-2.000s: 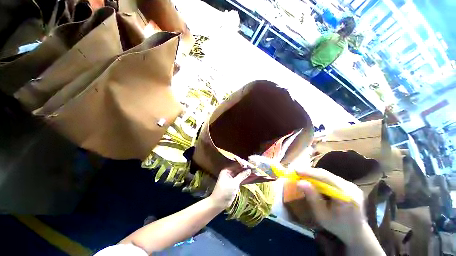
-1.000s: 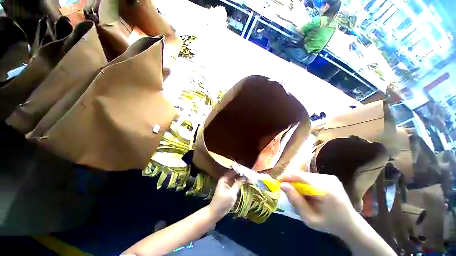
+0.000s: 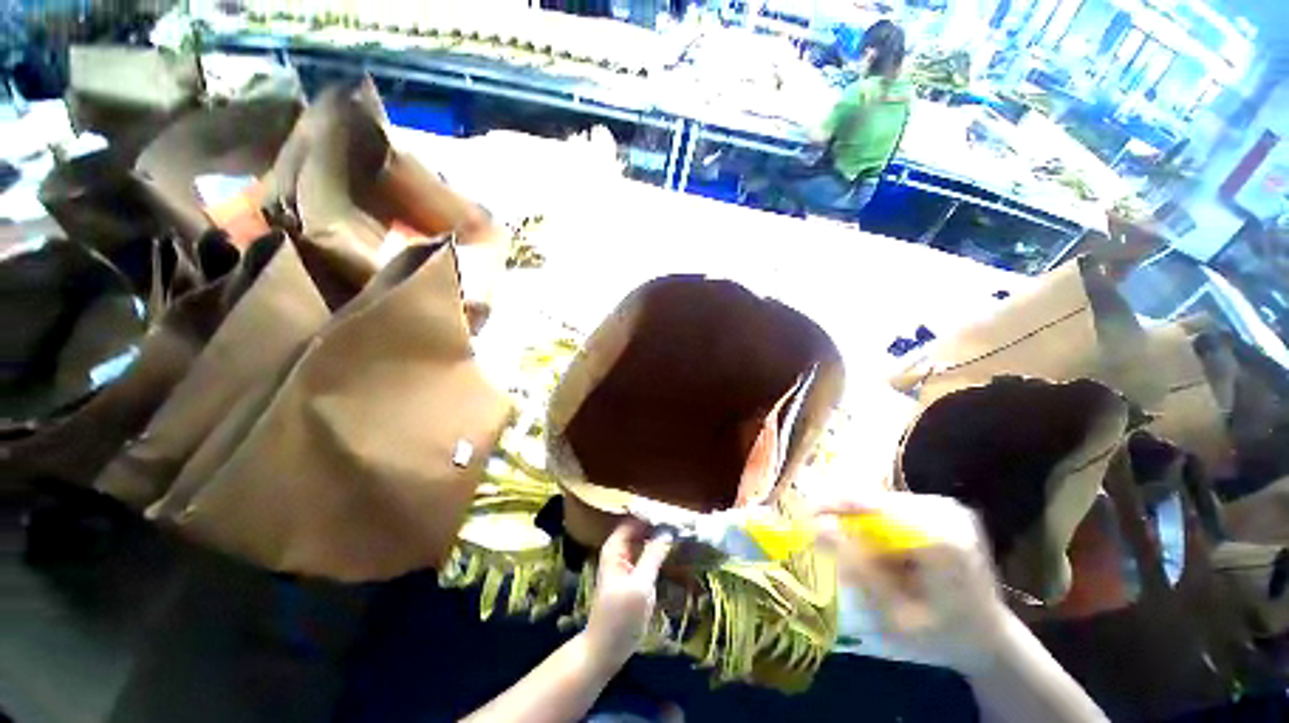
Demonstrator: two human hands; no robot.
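An open brown bag body (image 3: 594, 370) stands on the white bench in front of me, its dark opening up, with an orange inner pocket (image 3: 759, 459) at its right side. My left hand (image 3: 622, 586) pinches the near top edge between thumb and fingers. My right hand (image 3: 933, 579), blurred, holds a yellow-handled glue brush (image 3: 778, 535). Its pale, blurred end lies along the near edge, just right of my left fingers. Whether it touches the edge is unclear.
Brown bag bodies (image 3: 346, 438) crowd the left; others (image 3: 1011, 332) stand at the right. Yellow-olive strips (image 3: 763, 622) lie under and beside the middle bag body and hang over the bench's near edge. Small black items (image 3: 912, 341) lie behind it. A person (image 3: 865, 127) in green is at a far bench.
The view has tilted up and levelled, showing more of the far benches. The brush and my right hand have shifted slightly along the near edge. My left hand keeps its pinch.
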